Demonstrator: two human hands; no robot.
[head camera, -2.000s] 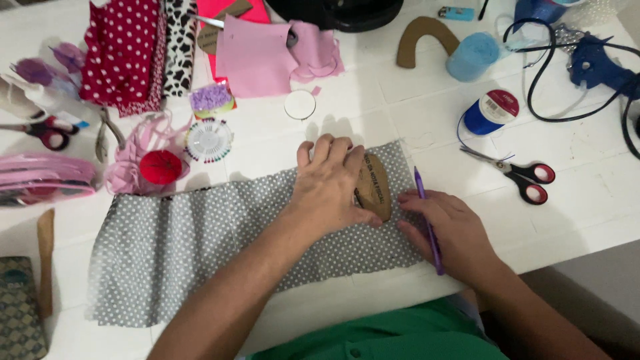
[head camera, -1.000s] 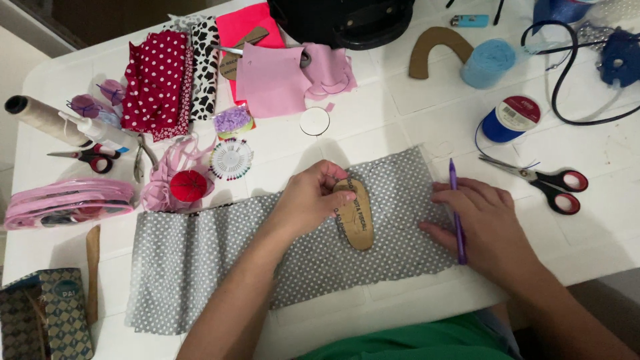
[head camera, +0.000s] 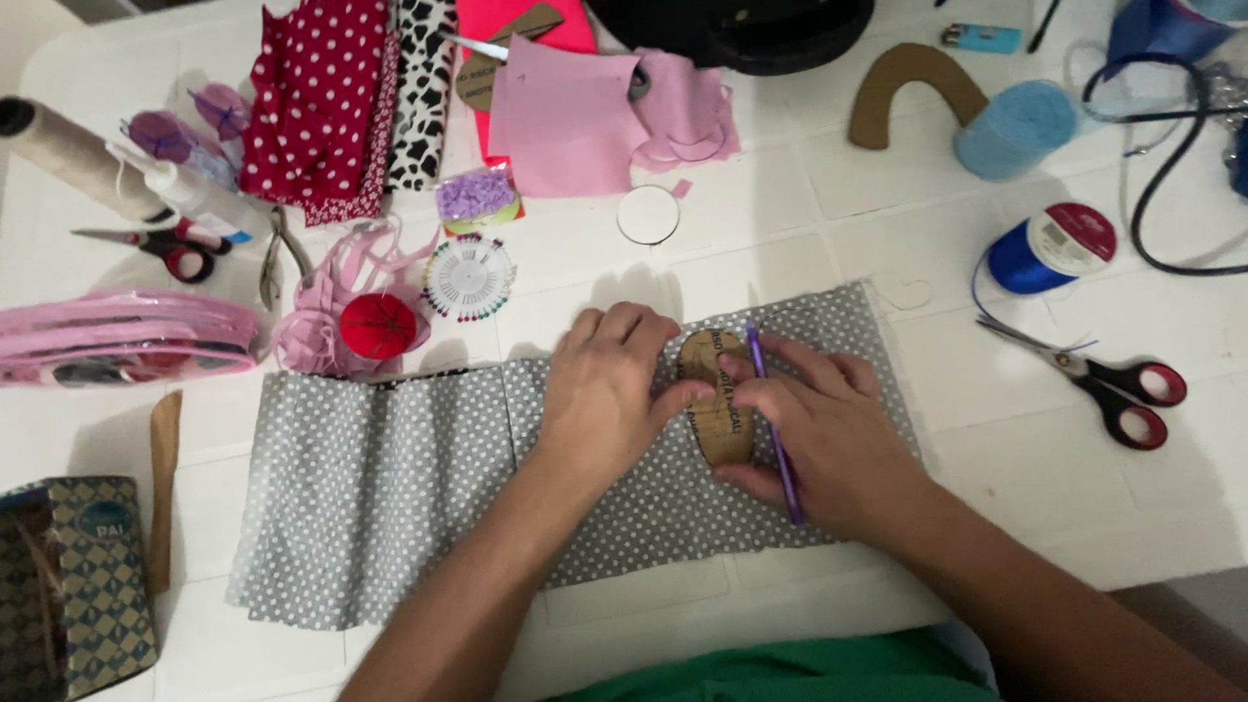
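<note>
A grey fabric with white dots (head camera: 624, 517) lies across the white table. On its right half rests a flat cardboard template (head camera: 726, 434), rounded at its ends and bearing writing. My left hand (head camera: 609, 390) lies at the template's left side, its thumb touching the cardboard. My right hand (head camera: 829, 429) is at the right side with fingertips on the template's edge. It holds a slim purple pen (head camera: 775, 429) between the fingers, the tip pointing away from me.
Scissors (head camera: 1092, 380) and a blue ribbon spool (head camera: 1048, 249) lie to the right. A pin wheel (head camera: 470, 278), red pincushion (head camera: 377, 327), pliers (head camera: 283, 258) and pink pouch (head camera: 127, 336) are left. Pink felt (head camera: 565, 122) and an arched cardboard piece (head camera: 912, 83) lie behind. A patterned box (head camera: 97, 585) stands lower left.
My right hand, with the pen, has moved left from the fabric's right edge to the template. My left hand has shifted from the template's upper end to its left side.
</note>
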